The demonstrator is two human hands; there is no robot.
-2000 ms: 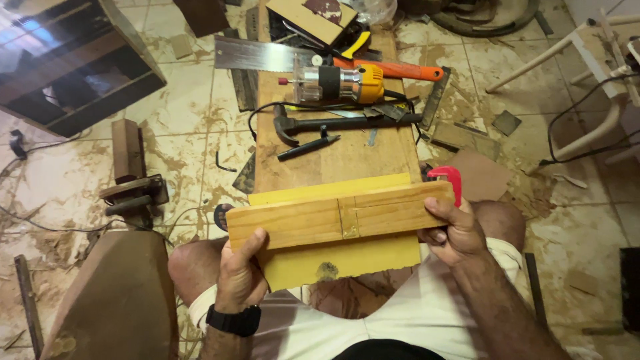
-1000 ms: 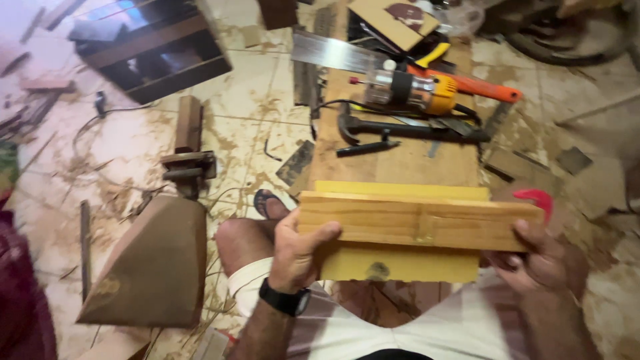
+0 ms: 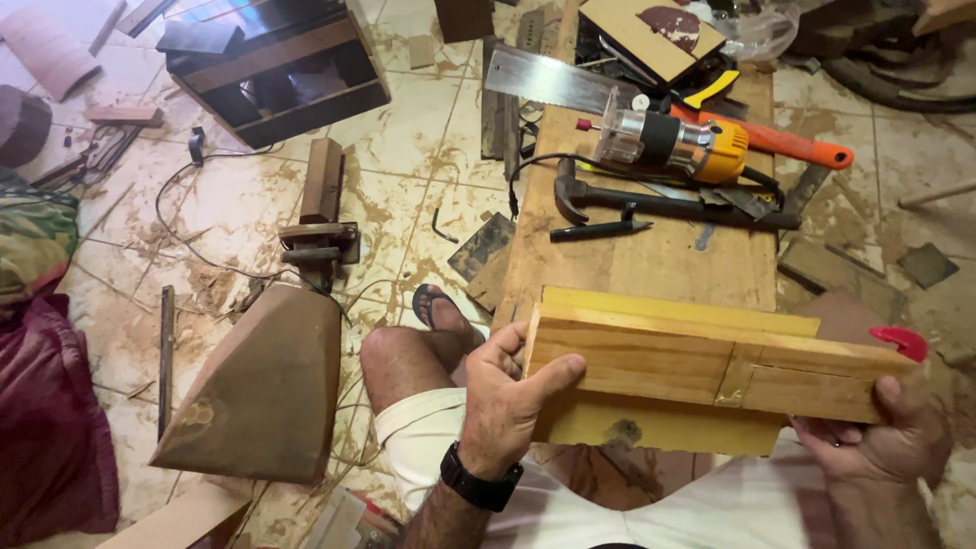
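Observation:
My left hand (image 3: 515,393) grips the left end of a pine board (image 3: 648,358), thumb on its face. My right hand (image 3: 877,435) holds the board's right end from below, thumb on the lower edge. A narrow strip crosses the board's face right of its middle. Behind and below the board lies a yellow sheet (image 3: 686,431) with a dark smudge, on the near end of the wooden bench (image 3: 648,267). A red piece (image 3: 900,341), partly hidden, shows behind the board's right end. Beyond are a black marker pen (image 3: 598,231) and a claw hammer (image 3: 648,200).
On the bench sit a yellow router (image 3: 679,145), a handsaw with an orange handle (image 3: 793,141) and a sanding block or box (image 3: 656,34). A tapered wooden piece (image 3: 259,389) and a dark cabinet (image 3: 274,69) stand left. Cables, offcuts and dust cover the tiles.
The view has shifted left, then closer to the board's left side. Both hands keep hold of the board, whose right end now tilts lower than before.

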